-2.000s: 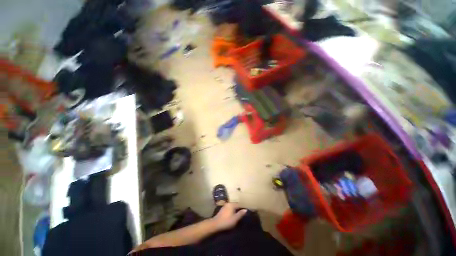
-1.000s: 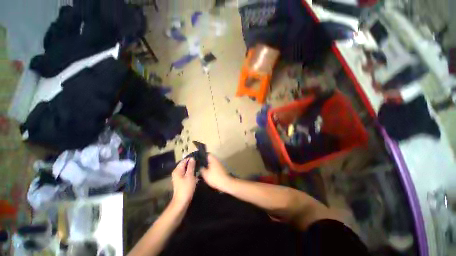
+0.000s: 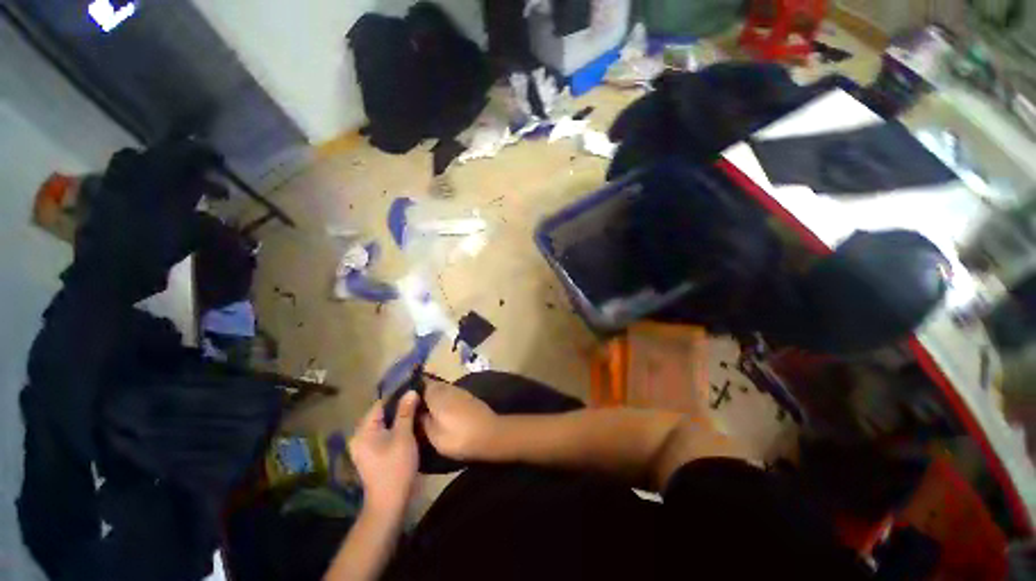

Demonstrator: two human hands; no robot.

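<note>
A small black cut piece (image 3: 406, 392) is held between both hands, in front of the wearer's body at the lower middle. My left hand (image 3: 386, 445) grips it from the left with the thumb on top. My right hand (image 3: 457, 421) grips it from the right, close beside the left hand. The fingers hide part of the piece, and its exact shape cannot be told.
Black cloth heaps (image 3: 148, 386) lie along the left. Blue and white scraps (image 3: 420, 306) litter the tiled floor ahead. A dark-rimmed crate (image 3: 579, 284) with black cloth, an orange stool (image 3: 653, 369) and a red-edged table (image 3: 846, 216) stand at the right.
The view has moved forward along the floor, past the red crate. My left hand, low and out of view at first, now holds the black piece with my right hand, as one second ago.
</note>
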